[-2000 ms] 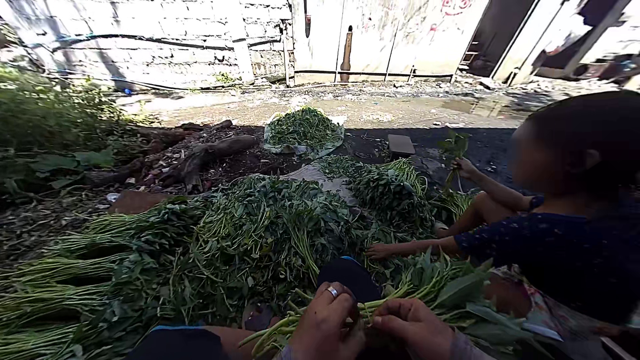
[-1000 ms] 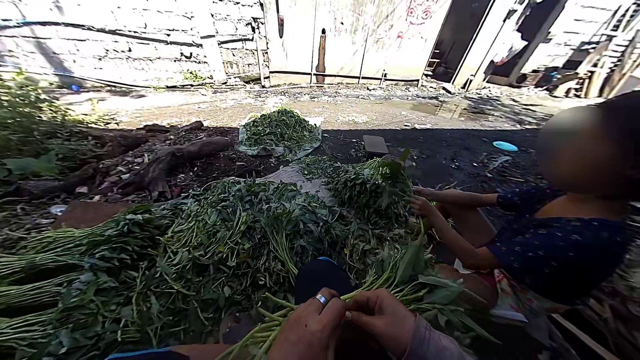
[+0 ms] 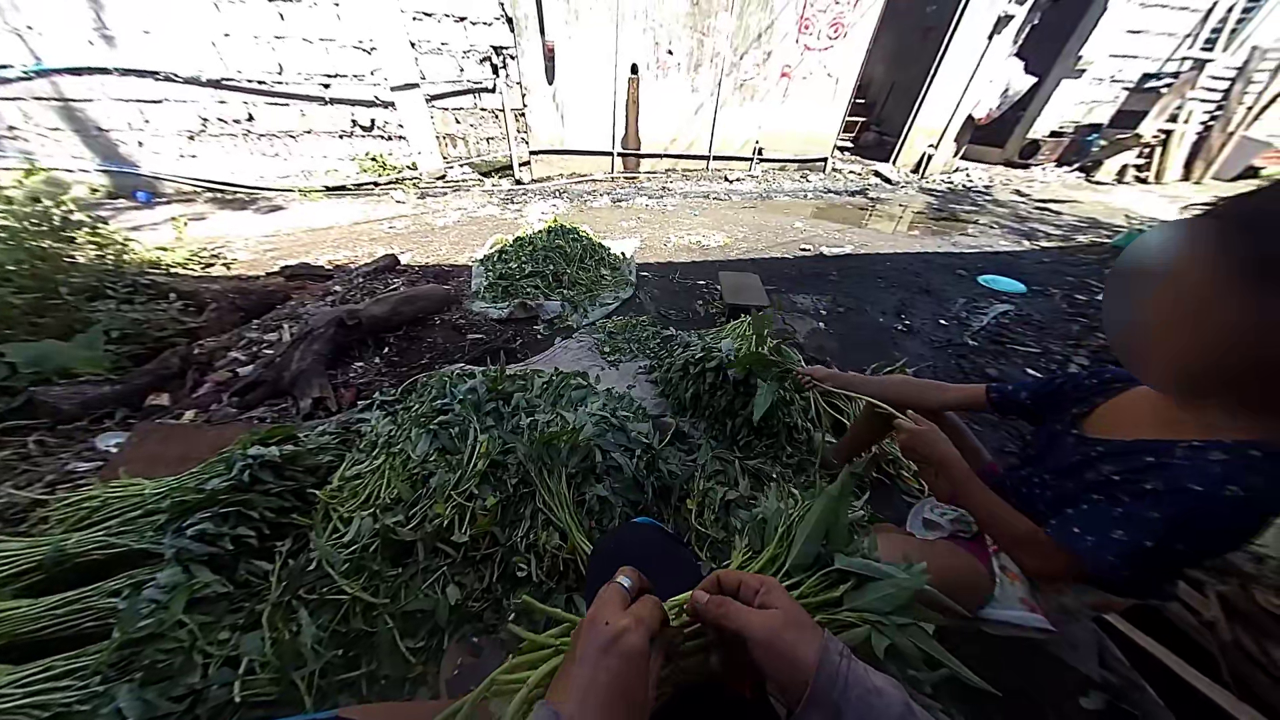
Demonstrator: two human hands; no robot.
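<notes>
My left hand (image 3: 612, 640), with a ring on one finger, is closed around the stems of a bunch of leafy greens (image 3: 540, 655) low in the view. Close beside it, my right hand (image 3: 755, 630) pinches the same bunch between thumb and fingers, and the leaves (image 3: 880, 590) spread out to the right. Just beyond my hands is a dark rounded thing with a blue edge (image 3: 640, 555). A large heap of cut greens (image 3: 480, 480) lies in front, with bundled stems (image 3: 90, 580) at the left.
At the right sits a person in a dark blue patterned shirt (image 3: 1150, 480), holding a stem near a pile of greens (image 3: 735, 390). Farther off are greens on a sheet (image 3: 555, 265), a flat board (image 3: 743, 289), a blue plate (image 3: 1002, 284) and a log (image 3: 390, 308).
The person at the right has brought both hands together on a stem; earlier one was raised with a sprig and the other reached into the greens. My hands stay on the bunch.
</notes>
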